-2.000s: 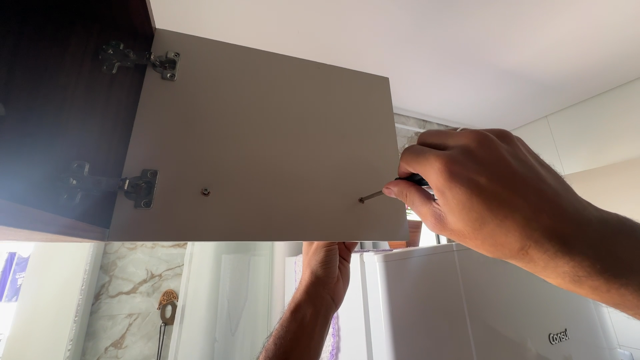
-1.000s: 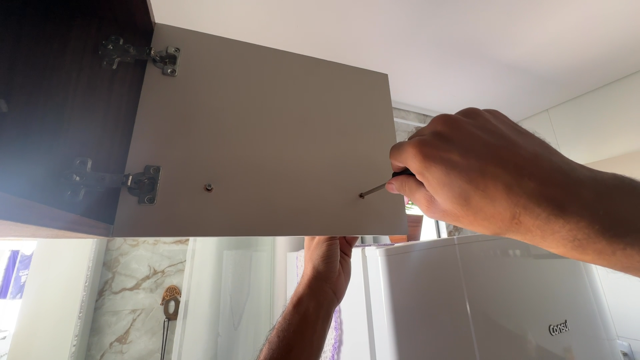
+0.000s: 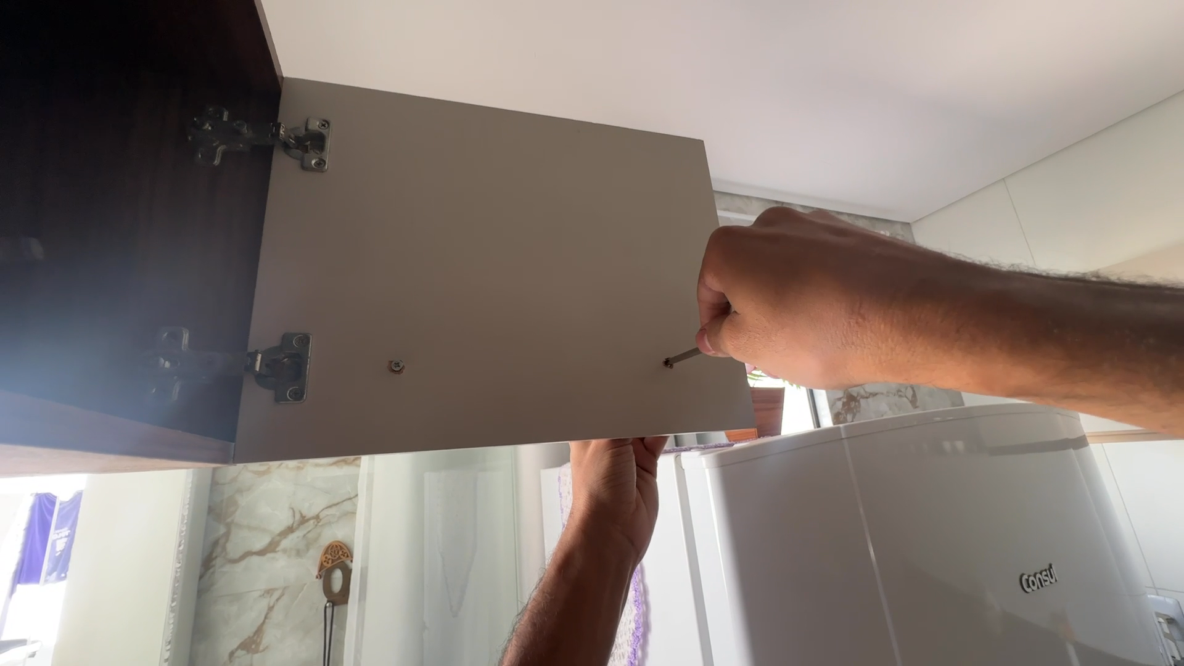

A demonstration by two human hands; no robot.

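A grey cabinet door (image 3: 499,250) stands swung out from a dark wood cabinet (image 3: 120,240) on an upper metal hinge (image 3: 305,143) and a lower metal hinge (image 3: 282,367). My right hand (image 3: 805,296) grips a screwdriver, whose thin metal shaft (image 3: 684,355) meets a screw (image 3: 668,363) near the door's lower right corner; the handle is hidden in my fist. Another screw (image 3: 397,366) sits in the door nearer the lower hinge. My left hand (image 3: 615,490) is at the door's bottom edge, its fingers hidden behind the panel, so its hold cannot be told.
Below and to the right stands a white Consul refrigerator (image 3: 934,536). A plant pot (image 3: 768,410) shows behind the door's right edge. The ceiling (image 3: 740,74) is above. A hanging ornament (image 3: 335,573) is on the marble-patterned wall (image 3: 250,555) at lower left.
My right hand has turned about the screwdriver, its knuckles now rolled over more, while the shaft's tip stays at the same screw. My left hand remains under the door.
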